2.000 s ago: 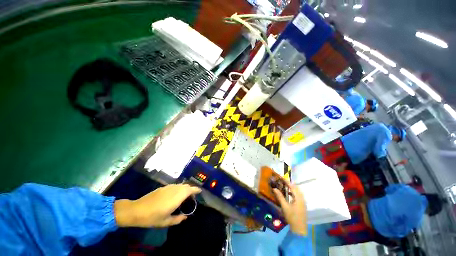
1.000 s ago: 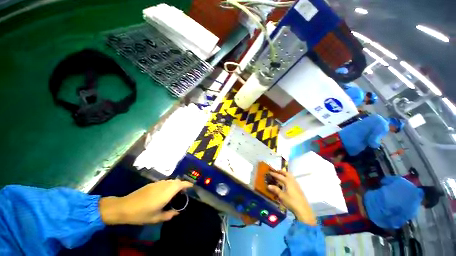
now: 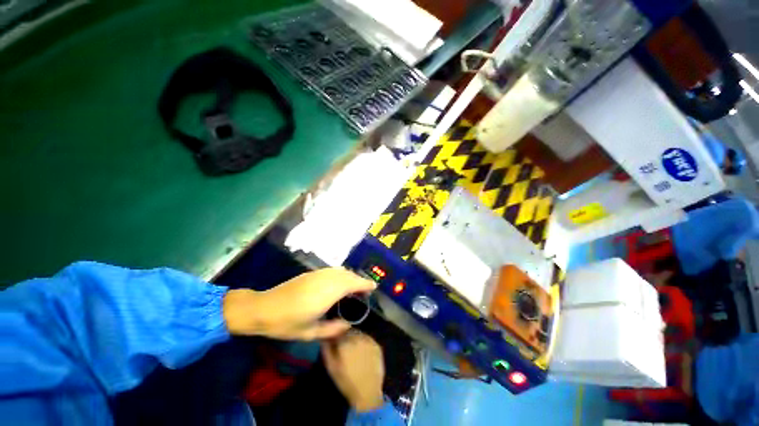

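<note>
My left hand [image 3: 295,306] holds a round black housing with a thin shiny rim [image 3: 354,309] between thumb and fingers, in front of the press. My right hand [image 3: 356,366] is just below it, its fingertips close to the ring's lower edge; whether they grip it I cannot tell. The orange-brown fixture [image 3: 523,308] with a dark round centre sits at the right front of the press bed, no hand on it. The silver base plate [image 3: 466,241] is beside it. The pale press head [image 3: 518,115] hangs above the bed.
The blue control panel [image 3: 441,320] runs along the press front. White crumpled cloths [image 3: 345,208] lie left of the press. A blister tray of dark rings [image 3: 341,71] and a black head strap [image 3: 225,112] lie on the green bench. White foam blocks [image 3: 612,320] stand right; people in blue sit beyond.
My right hand has left the orange fixture and moved left to beside the ring in my left hand. The fixture's round centre is now uncovered. The camera view has shifted.
</note>
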